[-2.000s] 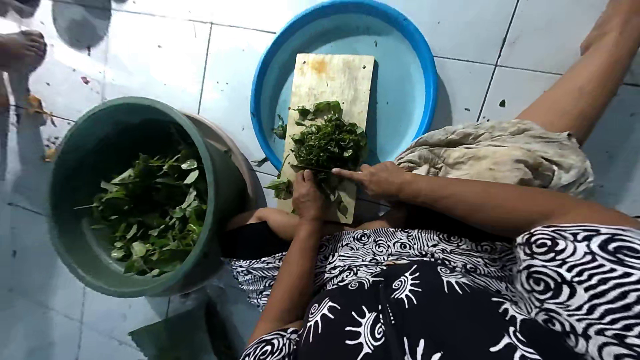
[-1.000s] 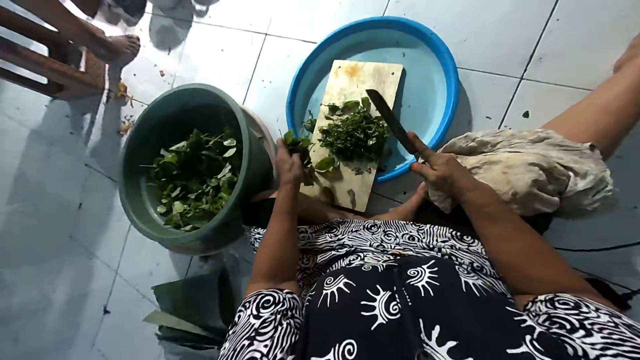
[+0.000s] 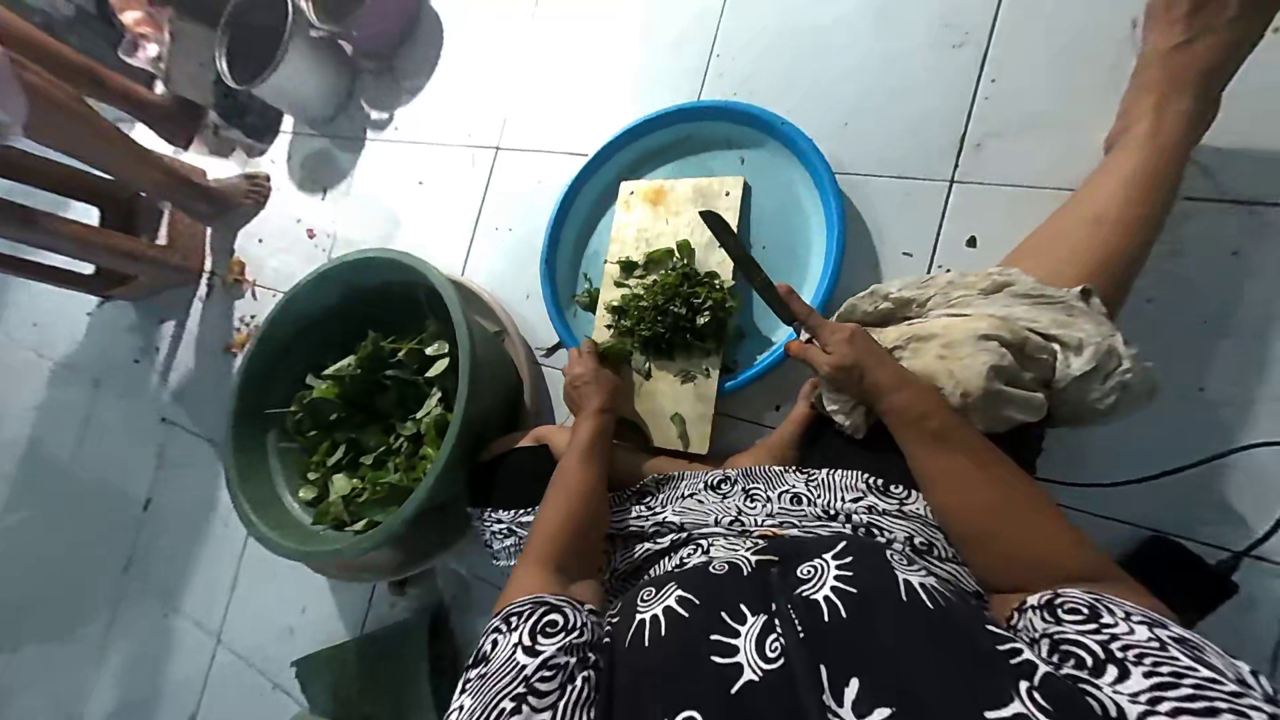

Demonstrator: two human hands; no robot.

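My right hand (image 3: 840, 350) grips a knife (image 3: 748, 265) with a dark blade, raised over the right side of a wooden cutting board (image 3: 650, 215). The board rests in a round blue plastic basin (image 3: 830, 190), its near end reaching past the rim towards my lap. Chopped green leaves (image 3: 670, 312) lie heaped on the board. My left hand (image 3: 592, 382) is at the board's left edge with some leaves by its fingertips; whether it grips them is unclear. Left of it, a deep green plastic tub (image 3: 250, 480) holds leafy greens (image 3: 375, 430).
A crumpled pale cloth (image 3: 1000, 340) lies on my right leg. At the upper left are another person's feet (image 3: 235, 195), a wooden stool (image 3: 130, 255) and a metal pot (image 3: 280, 60). A black cable (image 3: 1160, 472) runs along the tiled floor at right.
Two seconds ago both hands were together at the near side of the leaf heap. They have since parted, and the knife has come up to the right of the heap. The view has shifted.
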